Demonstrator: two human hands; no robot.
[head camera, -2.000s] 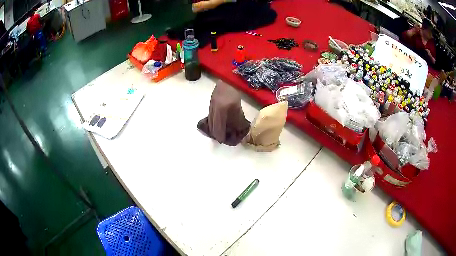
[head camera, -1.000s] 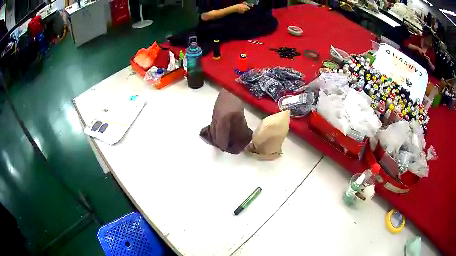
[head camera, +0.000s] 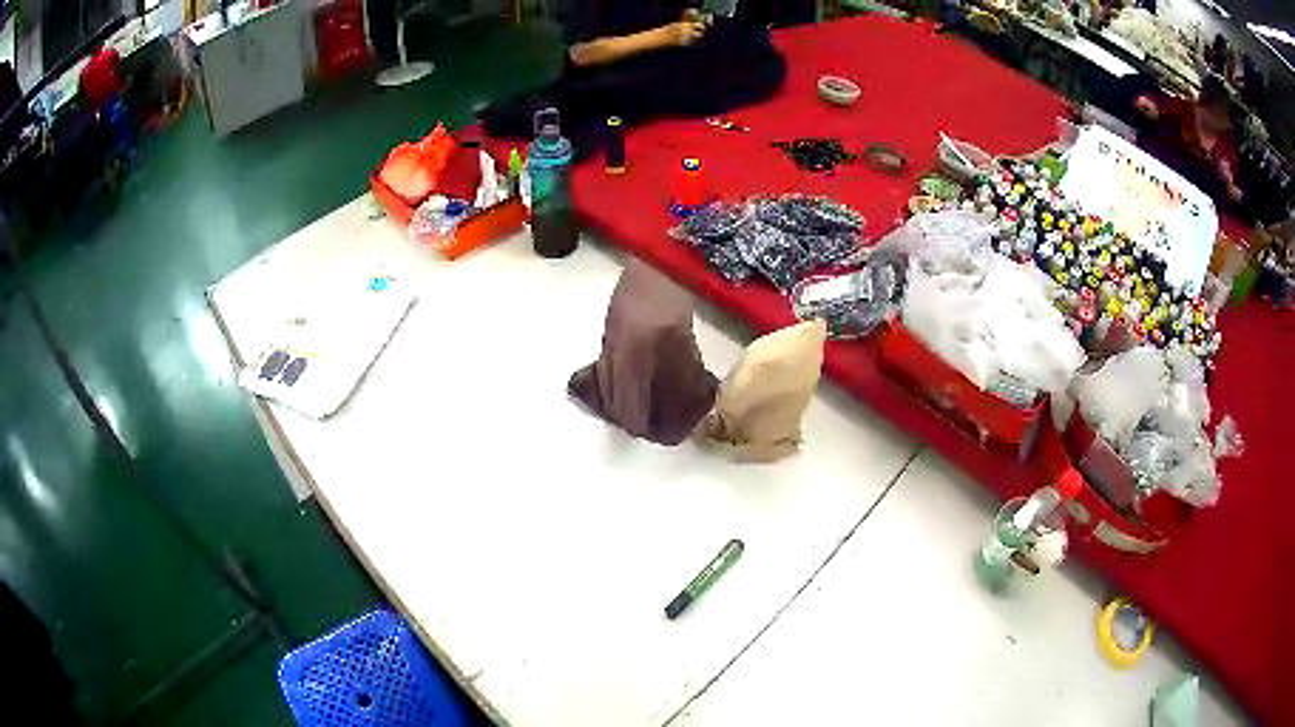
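Observation:
Neither of my hands is in the picture. Nearest in front of me is a white worktable (head camera: 469, 511). A green marker pen with a black end (head camera: 705, 578) lies on it. Behind the pen a dark brown peaked cloth piece (head camera: 646, 355) stands upright, and a beige peaked cloth piece (head camera: 771, 391) stands beside it on the right. A yellow tape roll (head camera: 1123, 633) lies at the right, near the edge of the red cloth.
A blue perforated stool (head camera: 367, 673) stands by the table's left edge. A bottle (head camera: 551, 192), an orange-red tray (head camera: 469, 225), thread spools (head camera: 1101, 270) and red trays with plastic bags (head camera: 966, 391) stand farther back. A person's arm (head camera: 639, 43) rests over dark cloth (head camera: 668, 85).
The view has tilted slightly, so the table things sit a little lower in the picture. The other person's forearm shows more fully and has shifted right over the dark cloth.

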